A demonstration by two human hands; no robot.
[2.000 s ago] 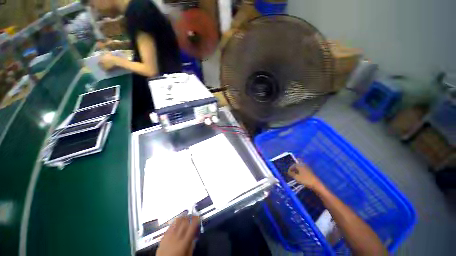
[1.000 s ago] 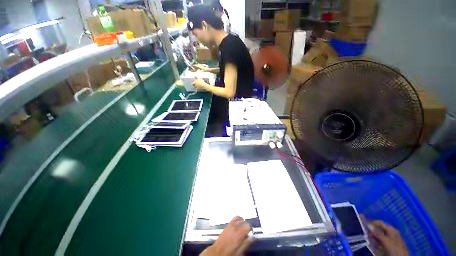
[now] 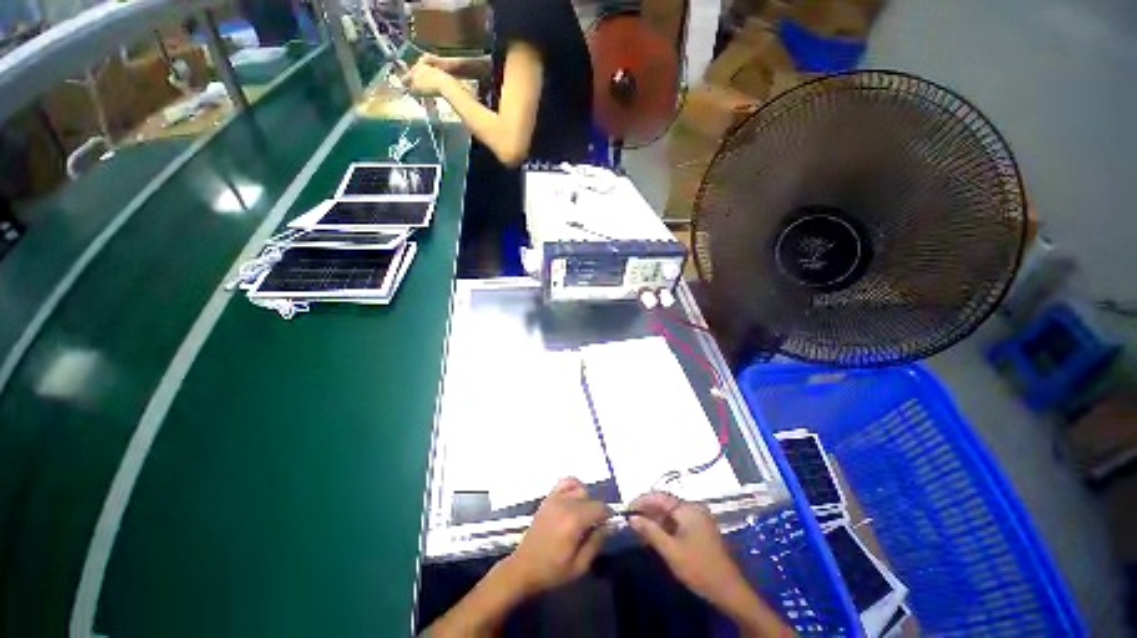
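Note:
Two panels, white side up, lie side by side on the test box point(image 3: 464, 540): a left panel point(image 3: 524, 418) and a right panel point(image 3: 655, 405). My left hand point(image 3: 561, 538) and my right hand point(image 3: 680, 536) meet at the box's near edge, fingers pinched around a small, thin cable end point(image 3: 620, 512) between them. Its details are too small to tell. The bench meter point(image 3: 605, 237) sits at the box's far end. Its red lead point(image 3: 721, 396) runs down over the right panel toward my right hand.
Dark-celled panels point(image 3: 327, 271) lie on the green bench point(image 3: 312, 436) at the left. A blue crate point(image 3: 973, 499) with panels stands right of the box, a large fan point(image 3: 860, 224) behind it. A person in black point(image 3: 536, 100) works beyond the meter.
My right hand has left the crate and its panels and come beside my left hand at the box edge. The red lead now reaches across the right panel. The view has shifted.

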